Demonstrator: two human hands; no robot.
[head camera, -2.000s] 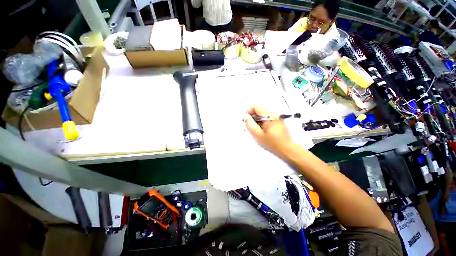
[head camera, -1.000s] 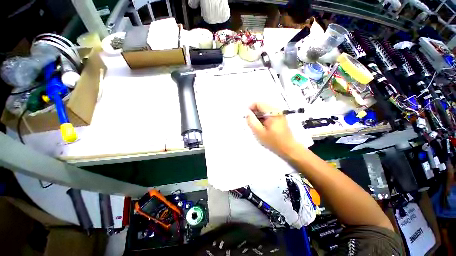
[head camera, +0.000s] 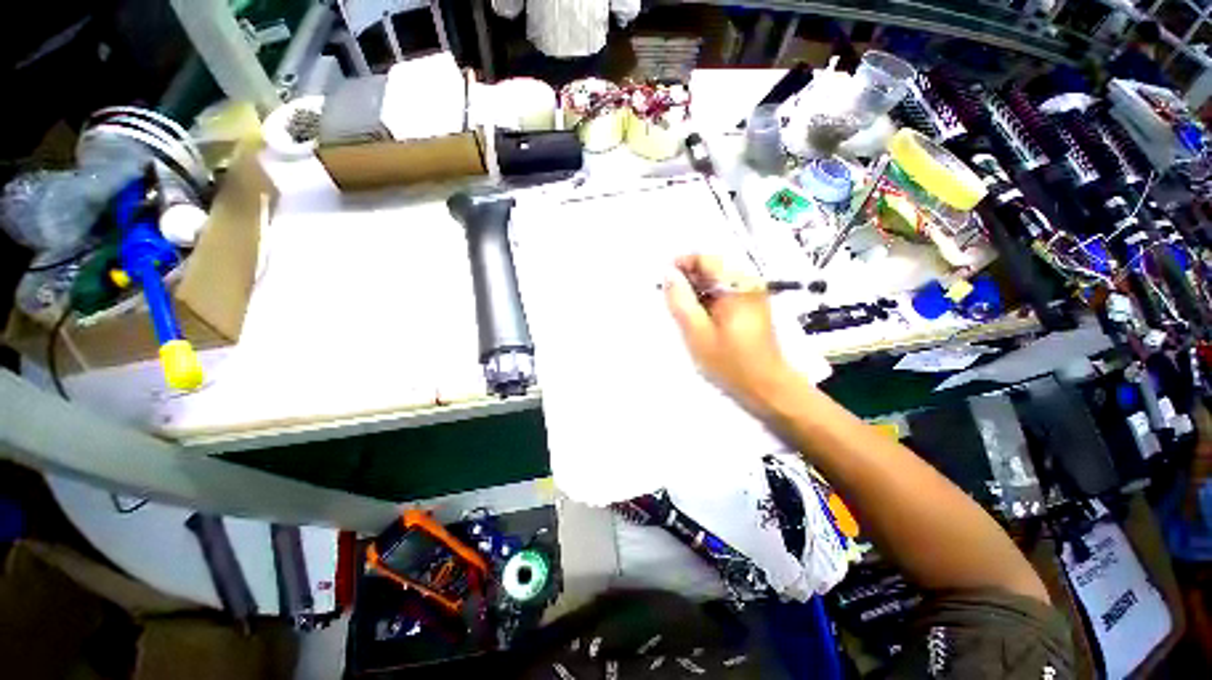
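My right hand (head camera: 728, 326) holds a thin pen (head camera: 784, 286) above a large white paper sheet (head camera: 611, 345). The pen's dark end points right and its other end is near the paper. The sheet lies on the white table and hangs over its front edge. A grey-black handle housing (head camera: 497, 292) lies along the sheet's left side, its open end toward me. My left hand is not in view.
An orange multimeter (head camera: 428, 558) and a green-white solder reel (head camera: 525, 574) lie below the table at left. A cardboard box (head camera: 239, 272) stands far left. Small parts, a yellow piece (head camera: 937, 169) and many brushes (head camera: 1063, 146) are at right. A person stands behind the table.
My right hand with the pen has moved slightly right over the sheet. The seated person across the table has gone out of view. The camera view has shifted a little.
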